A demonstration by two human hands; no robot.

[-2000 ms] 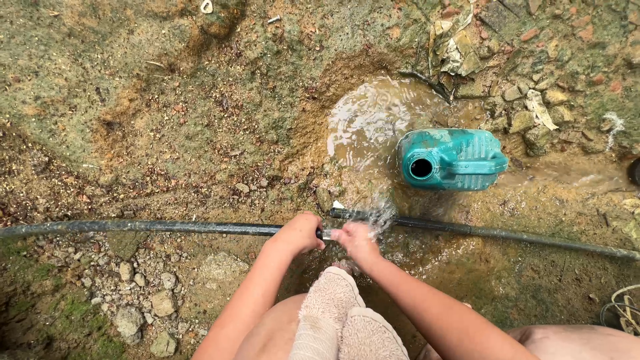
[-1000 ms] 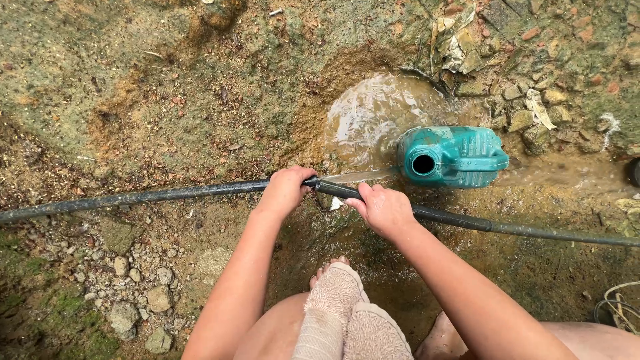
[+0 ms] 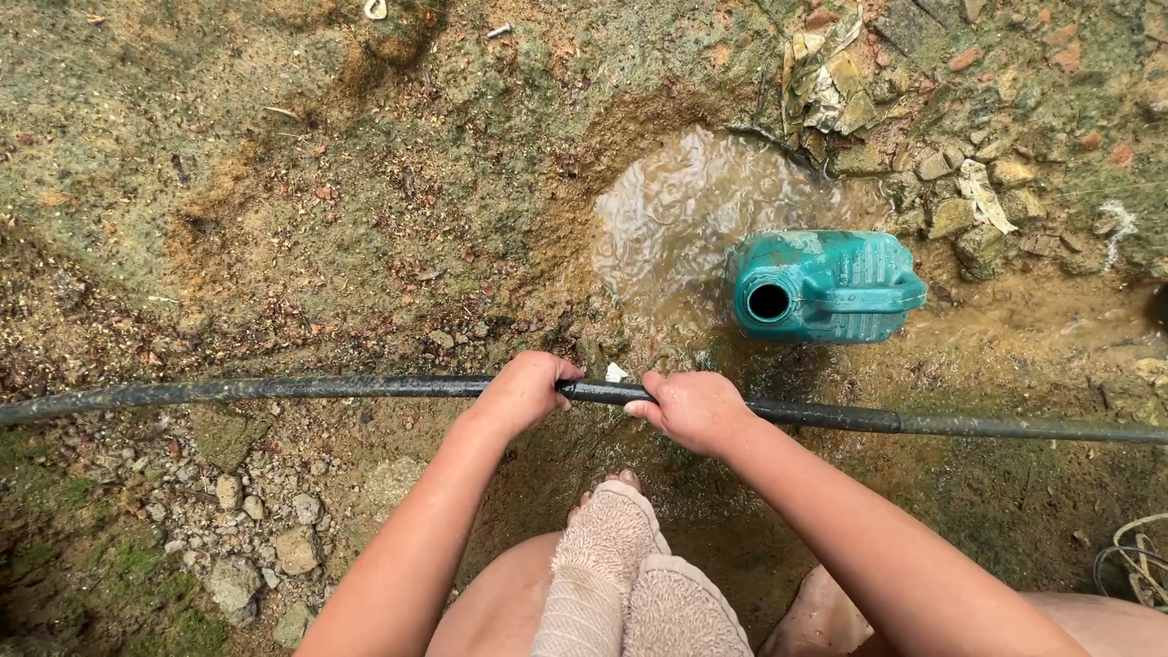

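A black plastic hose (image 3: 365, 388) runs across the ground from the left edge to the right edge. My left hand (image 3: 527, 392) grips it near the middle, close to a joint where one piece meets another. Just to the right, my right hand (image 3: 695, 409) is closed around the same hose, with a short wet stretch of it between the two hands. Beyond my right hand stands a teal plastic jug (image 3: 830, 287) with its round mouth uncapped. A beige towel (image 3: 620, 557) hangs between my knees.
A puddle of muddy water (image 3: 684, 219) lies left of the jug. Broken stones (image 3: 954, 217) and scraps of litter (image 3: 832, 87) are at the upper right. More stones (image 3: 297, 550) lie at the lower left, and a thin coiled cord (image 3: 1136, 557) at the right edge.
Two seconds ago water sprayed around my right hand, and a separate hose end lay beyond it. Now the two hose pieces form one line, and no spray shows.
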